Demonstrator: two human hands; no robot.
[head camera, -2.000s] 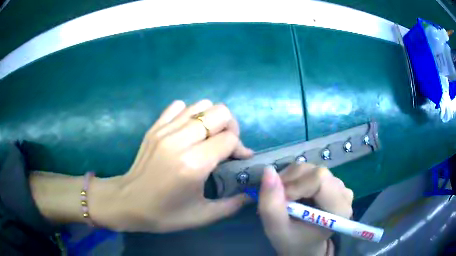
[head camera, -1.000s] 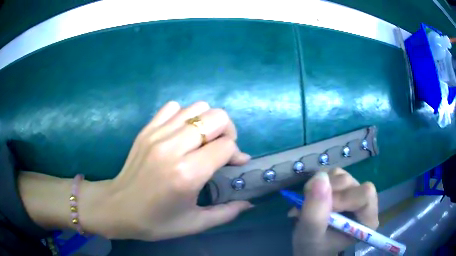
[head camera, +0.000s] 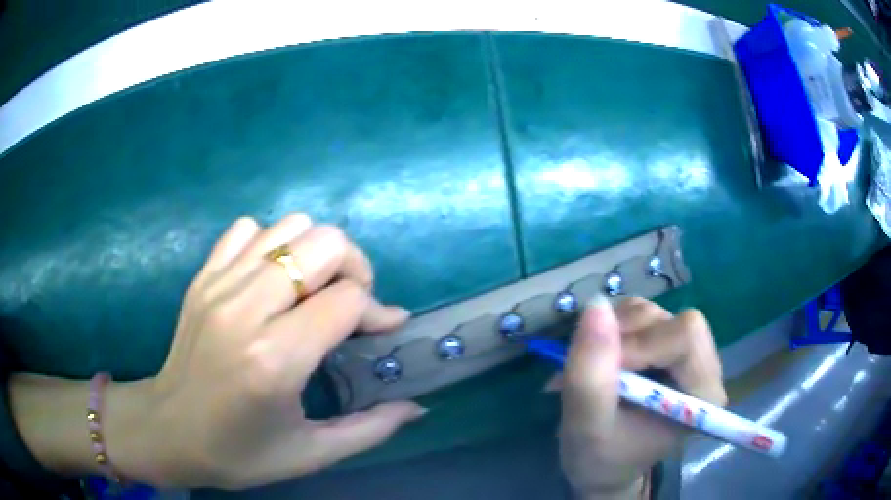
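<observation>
A grey-brown bar-shaped bracket (head camera: 479, 337) lies slanted at the front edge of the green worktop. Several shiny round screws (head camera: 512, 324) run along it. My left hand (head camera: 274, 352) holds the bracket's left end between thumb and fingers. My right hand (head camera: 635, 391) holds a white paint marker (head camera: 699, 412). The marker's blue tip is at the bracket's lower edge, just below and right of the third screw from the left. I cannot tell whether the tip touches.
A blue bin (head camera: 782, 98) at the upper right holds a translucent bottle (head camera: 823, 78) and a white tissue (head camera: 835, 176). Thin dark tweezers-like lines (head camera: 747, 117) lie left of the bin. A white strip (head camera: 371, 18) crosses the back.
The view has shifted, so the bracket, left hand and bin appear farther left. The marker tip has moved from below the second and third screws to beside the third screw.
</observation>
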